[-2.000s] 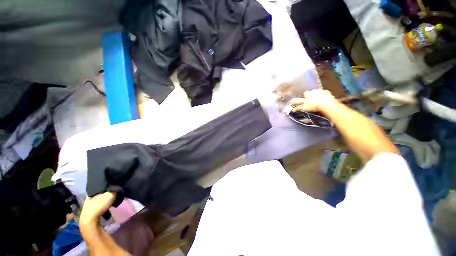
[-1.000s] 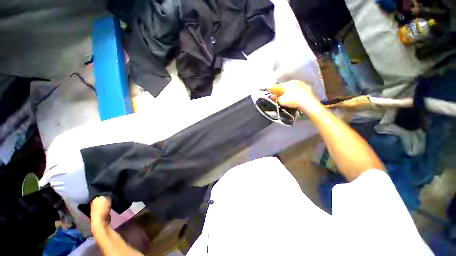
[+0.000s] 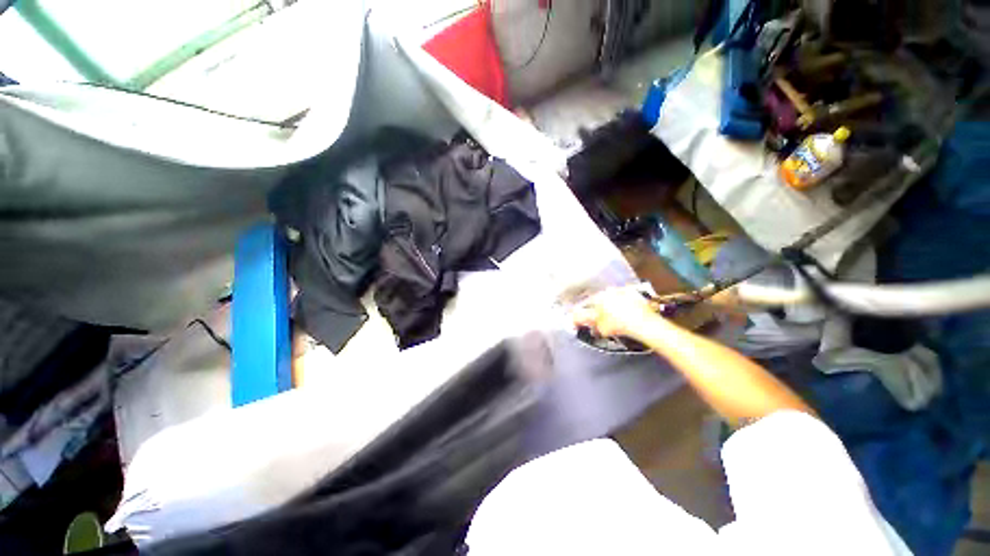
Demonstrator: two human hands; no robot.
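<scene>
My right hand (image 3: 613,315) grips the steam iron (image 3: 621,346) near the right end of the pale padded arm (image 3: 250,462). The iron is mostly hidden under my hand; its wire-like rim shows below. A dark garment (image 3: 413,462) lies blurred along the padded arm and runs out of the bottom edge. A blurred pinkish patch shows at its upper right end; I cannot tell what it is. My left hand is not seen.
A crumpled dark garment heap (image 3: 423,228) lies behind the padded arm, beside a long blue bar (image 3: 261,320). A pale hose (image 3: 901,295) runs right from the iron. An orange-yellow bottle (image 3: 814,158) lies on a pale-covered side shelf (image 3: 711,147).
The view has tilted up, so things sit lower. The iron has moved right, off the garment's end. The garment has shifted down-left and blurred. My left hand has left the picture.
</scene>
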